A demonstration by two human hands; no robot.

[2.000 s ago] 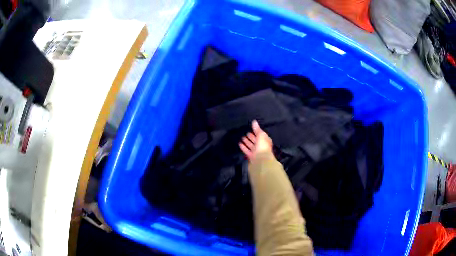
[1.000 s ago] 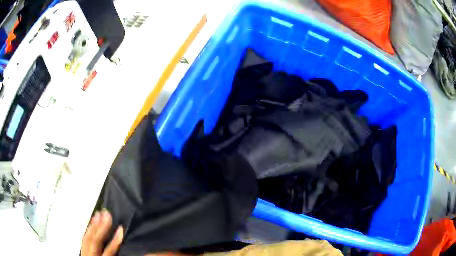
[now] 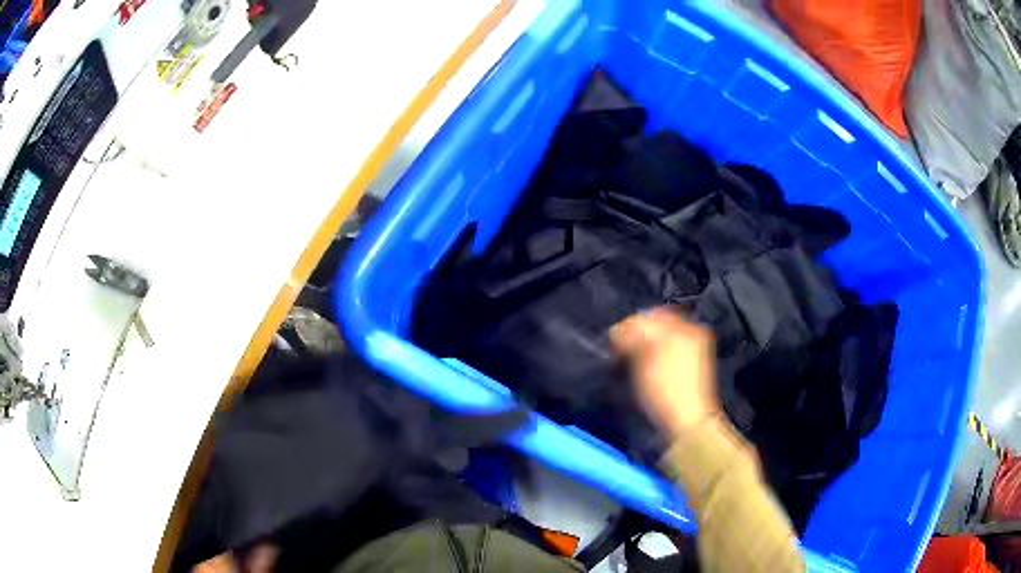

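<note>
A black cloth piece (image 3: 297,448) lies over the table's front edge and the wearer's lap, its surface blurred. My left hand (image 3: 237,560) is at its lower edge, cut off by the frame's bottom, with only the fingers showing on the cloth. My right hand (image 3: 672,364) is over the heap of black cut pieces (image 3: 560,269) inside the blue bin (image 3: 627,476). Its fingers are curled and blurred; whether they grip a piece cannot be told.
The white table (image 3: 325,123) with a tan edge runs along the left. Thread snips (image 3: 118,274) lie near the machine's control panel (image 3: 56,151). Orange (image 3: 856,50) and grey (image 3: 965,95) cloth lie beyond the bin.
A black piece has come from the bin side to the table edge and lap since the oldest frame. My right hand has since moved back over the bin; my left hand stays low by the cloth.
</note>
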